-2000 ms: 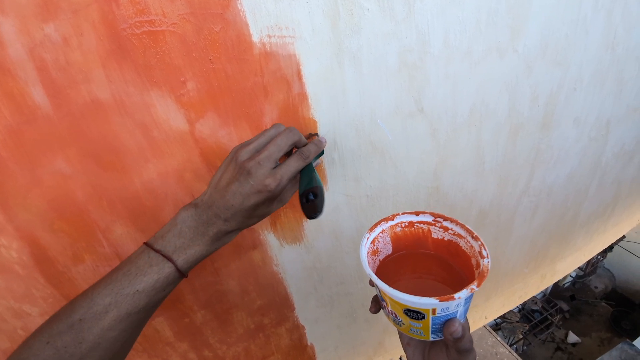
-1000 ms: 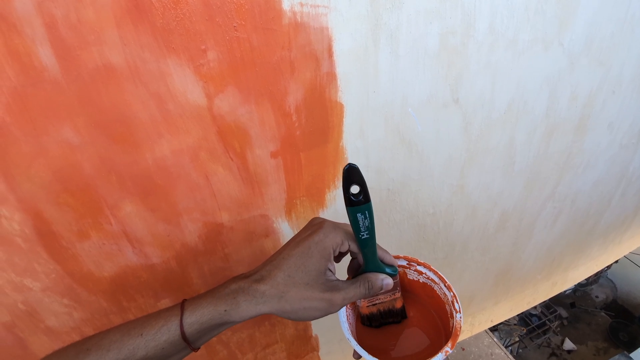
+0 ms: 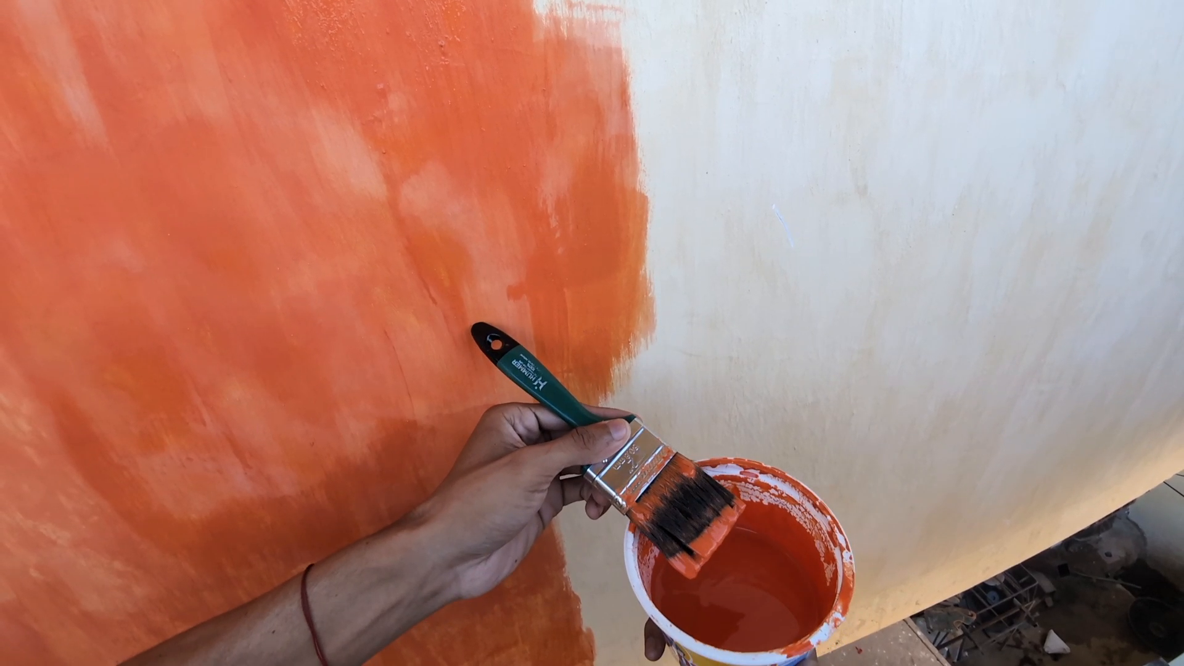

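My left hand (image 3: 518, 490), with a thin dark red cord at its wrist, grips a flat paintbrush (image 3: 555, 398) with a green and black handle and a metal ferrule. The dark bristles carry orange paint and tilt down over the rim of a plastic tub (image 3: 844, 564) of orange paint (image 3: 749, 587). Only fingertips of my right hand (image 3: 654, 640) show, holding the tub from below at its left side. Behind them stands a wall, orange on the left (image 3: 277, 277) and off-white on the right (image 3: 879, 231), with a ragged vertical border.
The wall's lower edge slants up to the right. Below it, at the lower right, lies a cluttered ground with a metal rack (image 3: 1004, 601) and dark debris. A flat beige ledge (image 3: 888, 647) shows right of the tub.
Two seconds ago the brush was at the wall's paint border; one second ago its bristles were inside the tub, handle up. Now the brush is raised to the rim, its handle tilted left.
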